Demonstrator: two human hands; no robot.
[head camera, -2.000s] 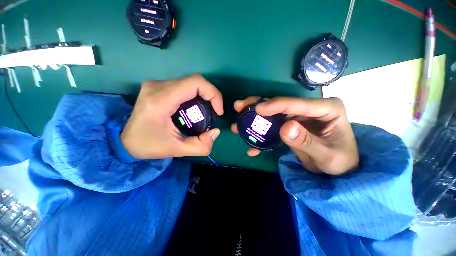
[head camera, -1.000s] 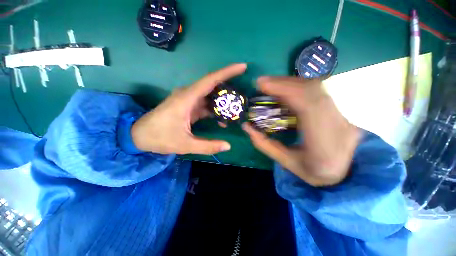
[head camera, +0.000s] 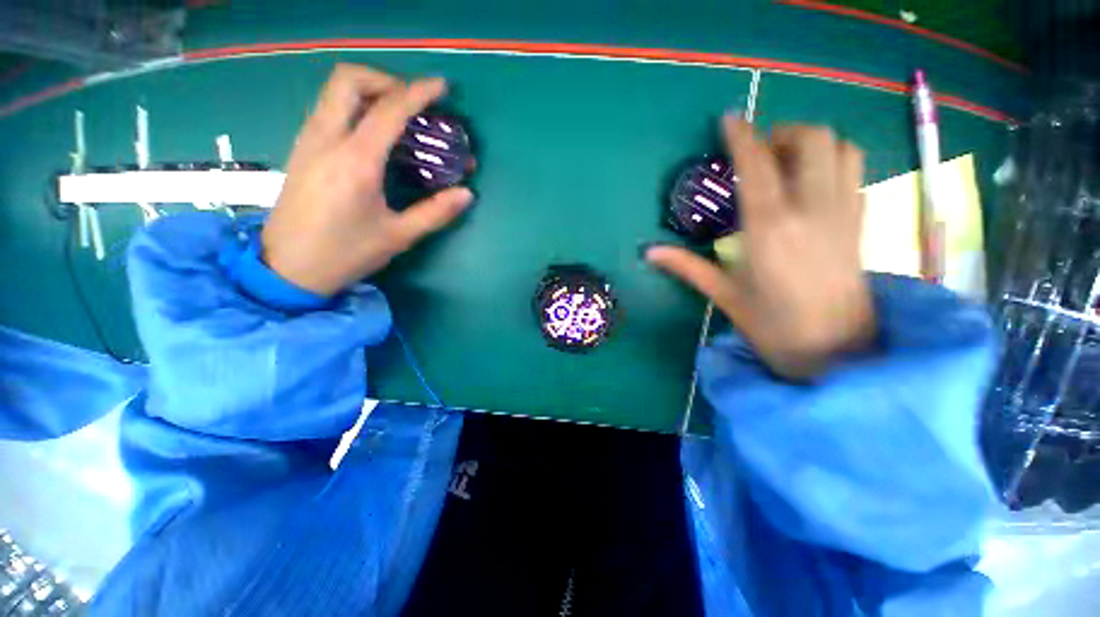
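Note:
A round dark watch (head camera: 575, 309) with a lit dial face lies on the green mat between my hands. A second round watch (head camera: 432, 151) with white menu rows lies at the upper left. My left hand (head camera: 344, 181) is around its left side, thumb and fingers apart, with no clear grip. A third watch (head camera: 703, 197) with menu rows is at the upper right. My right hand (head camera: 790, 241) is spread beside it and hides its right edge. The second dial watch from before is not separately visible.
A white strip (head camera: 169, 187) with tape tabs is at the left. A marker pen (head camera: 928, 181) lies on pale yellow paper (head camera: 890, 223) at the right. Clear plastic trays (head camera: 1049, 374) are at the far right. Red tape (head camera: 531, 48) crosses the mat's far side.
The hands held two watches with QR codes, then dial faces. One dial watch now lies on the mat, and both hands have moved apart and up to the menu watches. The view has shifted.

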